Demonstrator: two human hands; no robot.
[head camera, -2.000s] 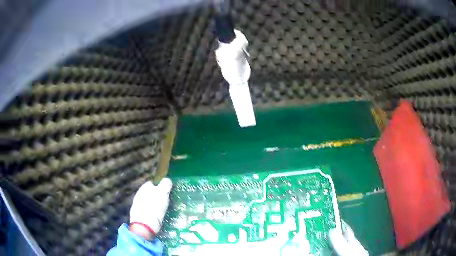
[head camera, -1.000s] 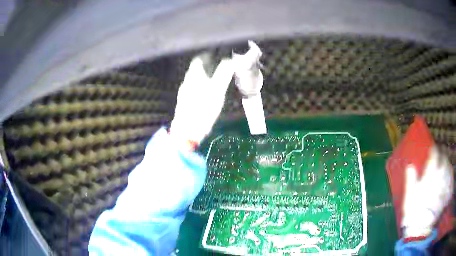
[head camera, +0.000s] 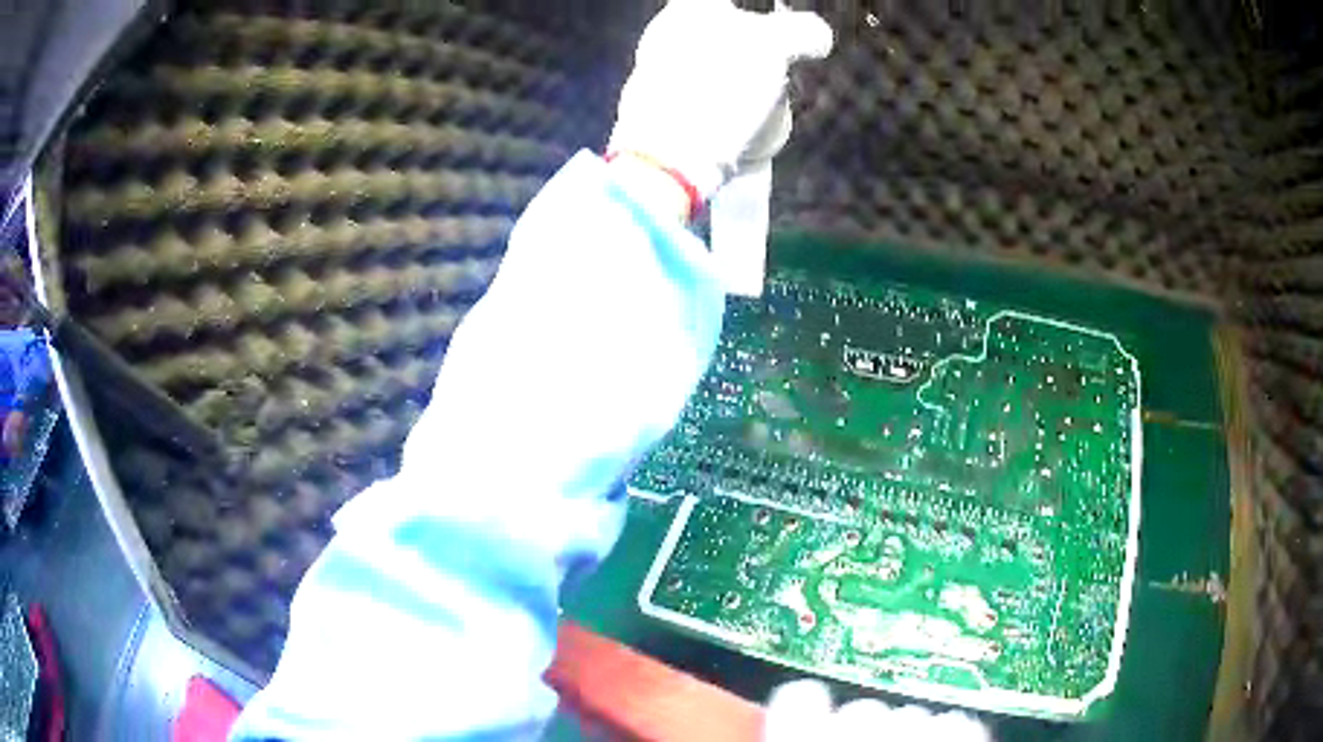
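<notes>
The green circuit board (head camera: 900, 493) lies solder side up, with a pale stepped outline; my left sleeve covers its left part. My left hand (head camera: 711, 87), in a white glove with a red wrist band, is closed around the upper part of the nozzle tool, whose flat white tip (head camera: 742, 239) points down at the board's back left edge. My right hand (head camera: 871, 718), gloved and cut off by the lower edge, holds the end of the red plate (head camera: 653, 696), which shows as a red bar in front of the board.
Bumpy dark foam (head camera: 319, 218) lines the booth's left, back and right walls. The dark green support surface (head camera: 1183, 507) lies under the board, with worn seams and a yellowish right edge. Blue and red items show outside the booth at the lower left.
My left hand has gone from the board's left edge up to the nozzle tool. The red plate has moved from the right wall to the front with my right hand. The board lies farther back.
</notes>
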